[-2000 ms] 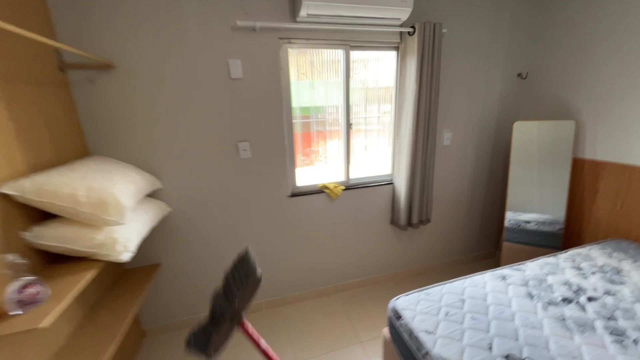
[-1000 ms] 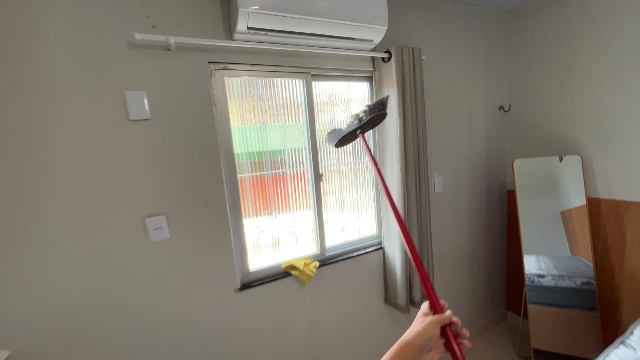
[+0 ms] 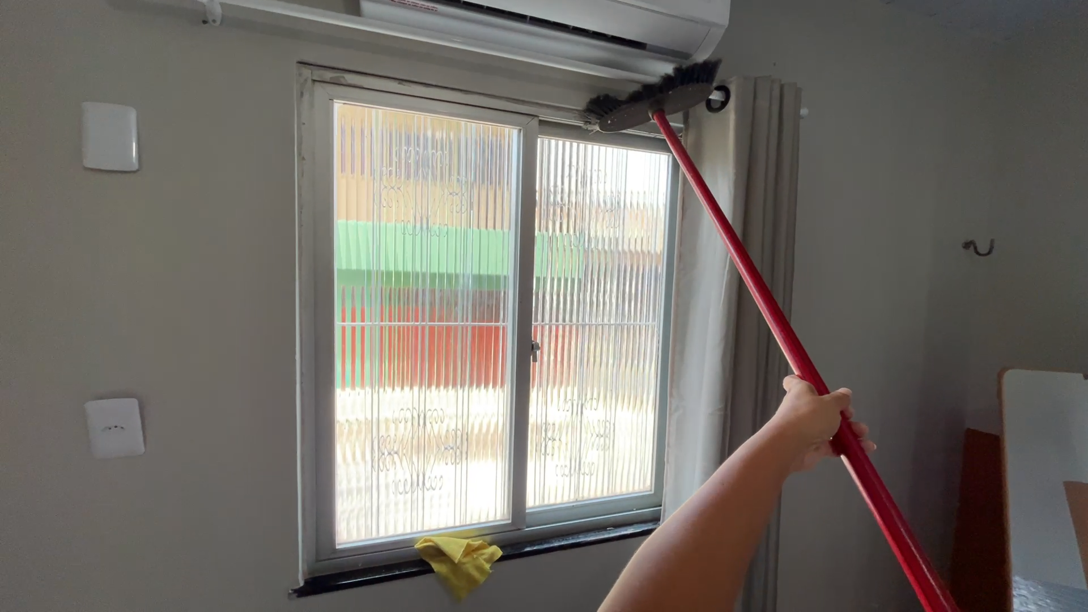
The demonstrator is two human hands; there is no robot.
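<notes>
My left hand (image 3: 824, 422) is closed around the red broom handle (image 3: 761, 293), the forearm rising from the lower middle. The handle slants up and left to a dark oval broom head (image 3: 654, 104). Its dark bristles point up, near the window's top right corner, just below the curtain rod (image 3: 476, 41) and the air conditioner. Whether the bristles touch the rod or wall is not certain. A yellow cloth (image 3: 460, 563) hangs over the black window sill (image 3: 586, 541). My right hand is out of view, and the handle's lower end leaves the frame at the bottom right.
A white wall air conditioner (image 3: 578, 25) sits above the sliding window (image 3: 524, 323). The grey curtain (image 3: 765, 255) hangs at its right side, beside the handle. A wall hook (image 3: 979, 247) and a leaning mirror (image 3: 1041, 476) are at the right; a wall outlet (image 3: 115, 427) is at the left.
The broom head has moved from in front of the right window pane up to the window's top edge. Two seconds ago it was low, near the floor. The view has come closer to the window.
</notes>
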